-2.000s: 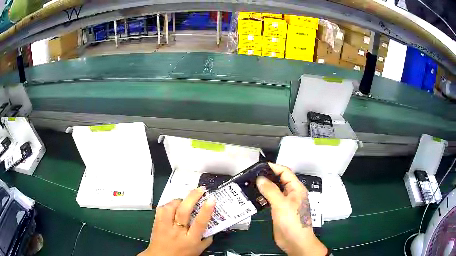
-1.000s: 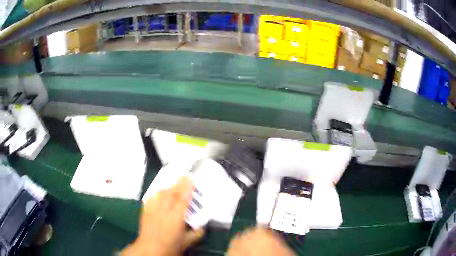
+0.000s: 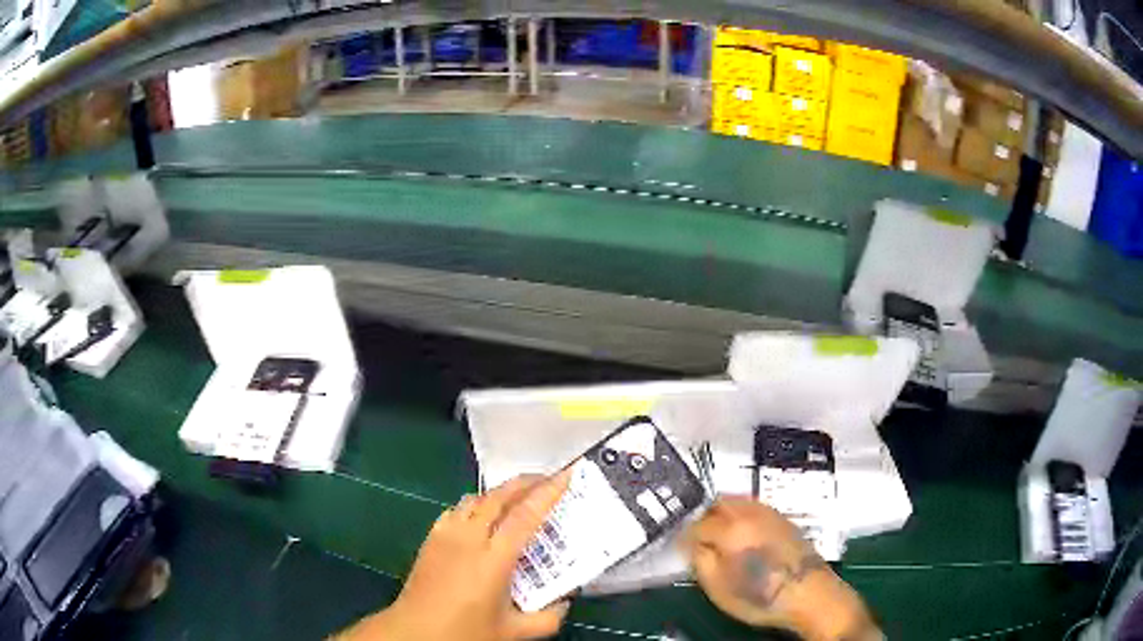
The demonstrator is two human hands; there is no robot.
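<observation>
My left hand (image 3: 483,570) holds a black smartphone (image 3: 662,486) tilted, camera end up and to the right. A white printed film (image 3: 579,532) covers most of its back. My right hand (image 3: 765,564) is at the phone's right edge, its fingers bent and blurred; whether it grips anything cannot be told. Behind the phone stands an open white retail box (image 3: 501,430) with a yellow-green lid tab. Its base is mostly hidden by the phone and hands. Just right, another open box (image 3: 877,495) holds a phone with film (image 3: 795,466).
An open box (image 3: 326,413) with a filmed phone stands left on the green belt (image 3: 414,451). More boxes stand far left, far right (image 3: 1084,501) and on the rear level (image 3: 921,263). Phone trays (image 3: 75,538) are at lower left. Yellow cartons (image 3: 802,100) are in the background.
The left box, without a phone before, now holds a filmed phone. My left hand now holds a phone up, camera end clear. My right hand has risen from the lower edge to the phone's right side.
</observation>
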